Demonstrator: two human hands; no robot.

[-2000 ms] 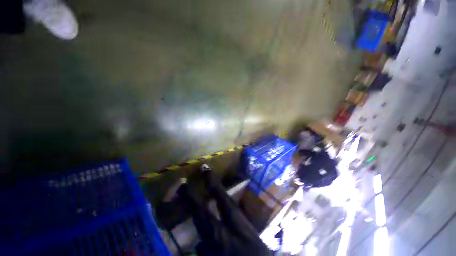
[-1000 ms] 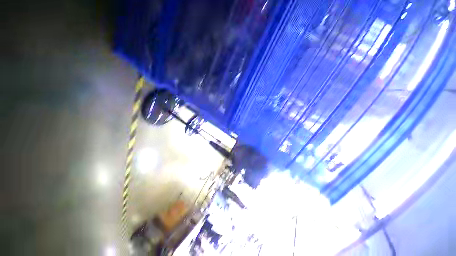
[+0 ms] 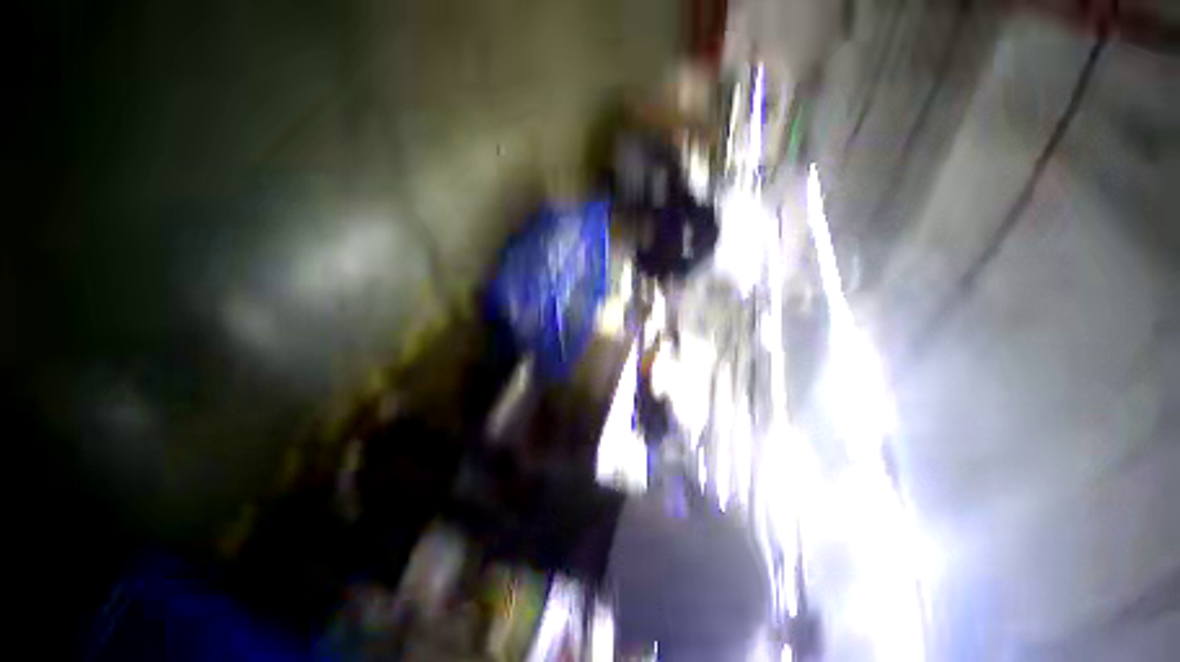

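Note:
Neither of my hands is in the picture. The view is turned sideways and strongly blurred. A blue crate (image 3: 554,278) stands near the middle of the head view, beyond a seated or standing person whose posture I cannot tell. That person (image 3: 686,576), in a grey top and dark legwear, is at the lower middle. Nothing is seen held by me.
Green-grey floor (image 3: 324,168) fills the left side, with blurred yellow-black tape (image 3: 375,382) along it. A dark-clothed person or bundle (image 3: 670,220) is beyond the crate. Another blue object (image 3: 181,621) is at the lower left. Bright ceiling lights (image 3: 861,414) run down the right.
The view has swung away from the large blue crates that filled the upper part. A smaller blue crate and a grey-topped person now show, with more blur.

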